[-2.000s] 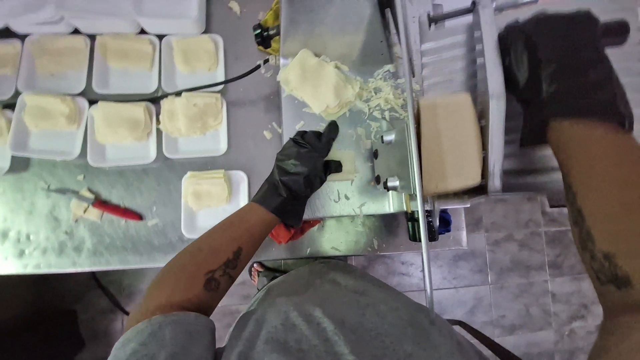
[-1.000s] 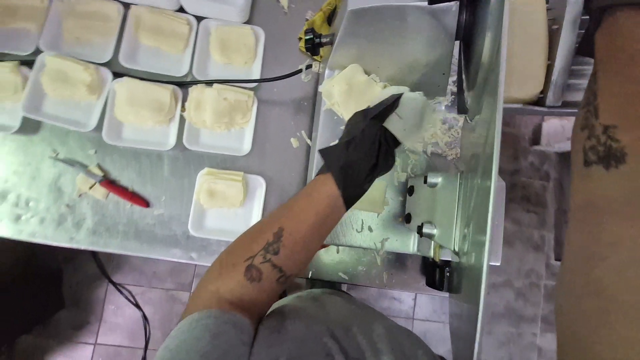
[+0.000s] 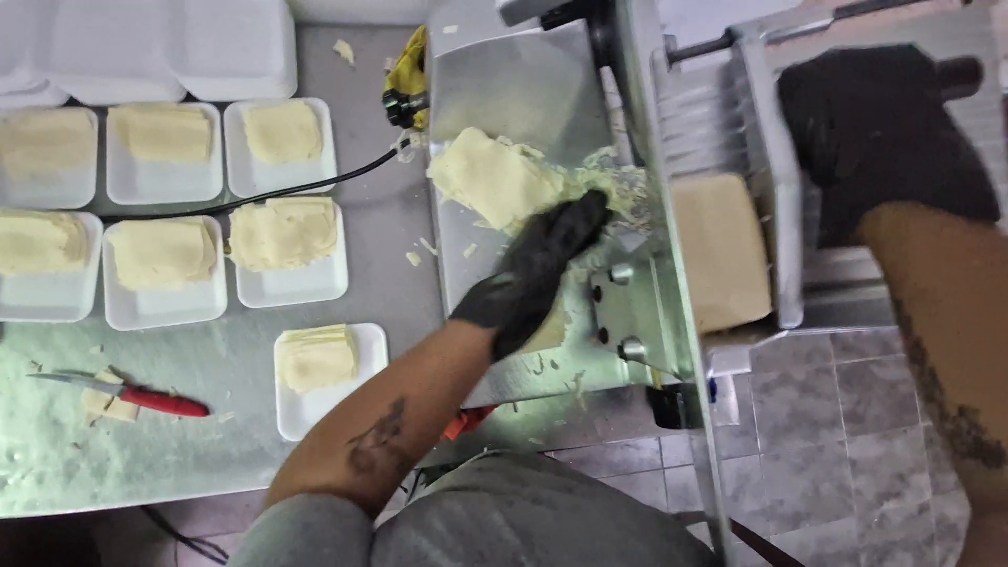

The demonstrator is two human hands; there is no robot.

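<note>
My left hand (image 3: 543,272), in a black glove, lies low over the metal bed of a slicer (image 3: 512,94), its fingertips at cheese shreds (image 3: 618,189) beside a stack of cheese slices (image 3: 492,179). It seems to hold nothing. My right hand (image 3: 886,146), gloved in black too, is on the slicer's carriage at a dark handle (image 3: 959,76); its fingers are partly hidden. A block of cheese (image 3: 720,252) lies on the carriage between the upright guard plate and the pusher frame (image 3: 776,181).
White foam trays (image 3: 307,421) with sliced cheese stand in rows on the steel table at left, below stacked foam trays (image 3: 236,47). A red-handled knife (image 3: 169,402) lies on cheese scraps near the front. A black cable (image 3: 315,185) crosses the trays.
My right hand and the carriage, largely out of view one second ago, show again at right with the cheese block. My left hand stays at the slicer bed. The view has shifted.
</note>
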